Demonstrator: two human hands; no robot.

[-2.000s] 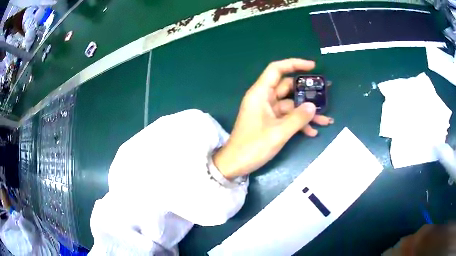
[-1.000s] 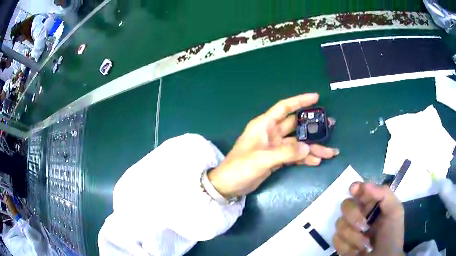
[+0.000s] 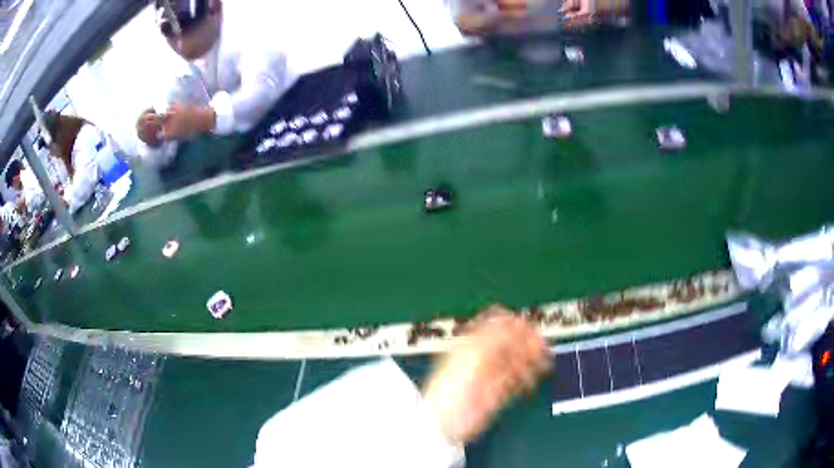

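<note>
My left hand is blurred, back of the hand up, at the near rail of the belt at lower centre. Its fingers are not clear, and I cannot tell whether it holds anything. My right hand is out of the picture. A small black housing lies on the green belt, beyond my hand and apart from it. Other small housings with pale rims lie on the belt, one at left, one at far right and one near the far rail.
A dark tape sheet lies by the rusty rail. White paper and a crinkled plastic bag are at right, clear trays at left. Across the belt, a person sits by a black tray of parts.
The view has tilted up to the belt. My left hand has moved from the bench to the rail, and the housing no longer shows in its fingers. My right hand and its dark tool left view.
</note>
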